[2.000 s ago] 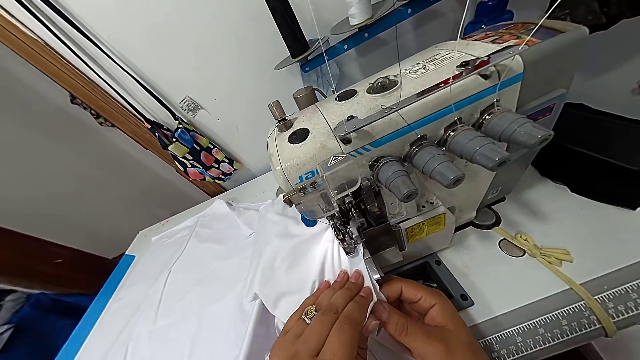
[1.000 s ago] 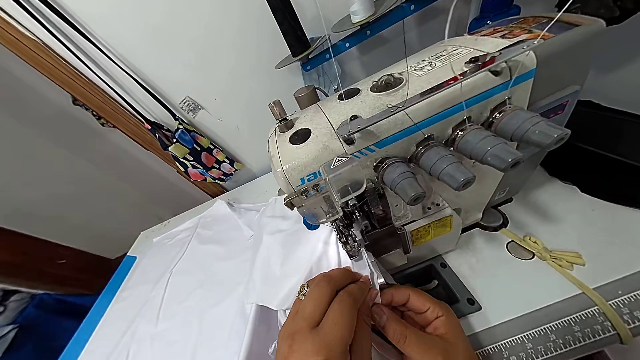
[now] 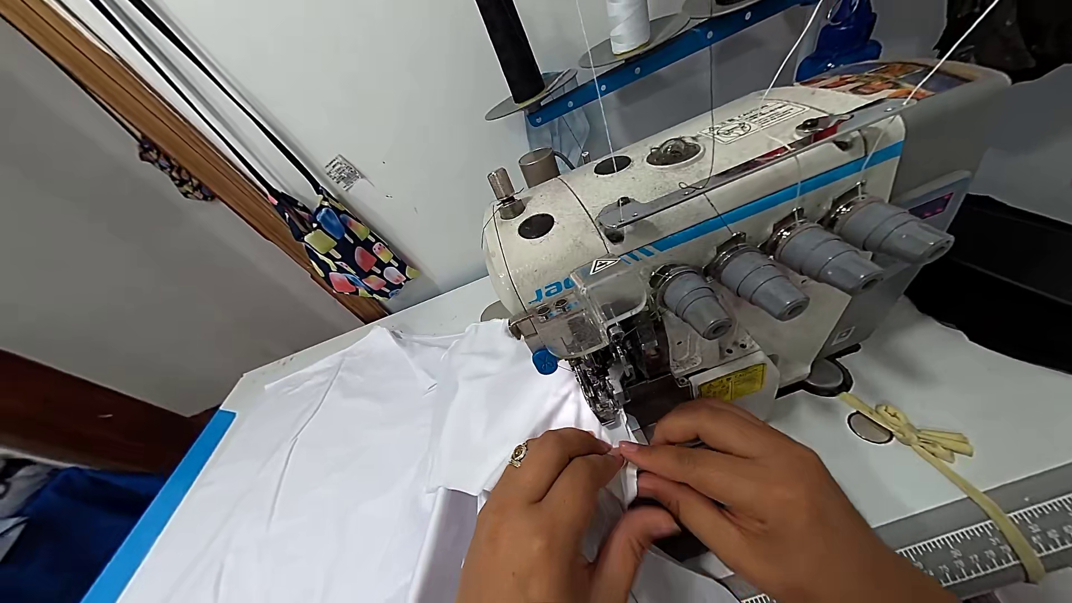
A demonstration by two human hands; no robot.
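An overlock sewing machine (image 3: 712,209) stands on the table, with its presser foot (image 3: 605,398) over the edge of a white fabric garment (image 3: 352,452). My left hand (image 3: 553,519), with a ring on one finger, grips the fabric edge just in front of the foot. My right hand (image 3: 745,486) pinches the same edge from the right, its fingertips meeting those of the left. Most of the garment lies flat to the left of the machine, and part of it hangs toward me below the hands.
Grey tension knobs (image 3: 758,280) line the machine's front. A yellowish fabric tie (image 3: 921,435) lies at the right, crossing a measuring tape (image 3: 963,544) on the table edge. Behind stand a black thread cone (image 3: 511,50) and a white one (image 3: 628,25). A printed cloth bag (image 3: 352,251) hangs at the wall.
My right hand has moved up, its fingers now higher beside the presser foot. My left hand stays at the fabric edge, its fingers more bent than two seconds ago.
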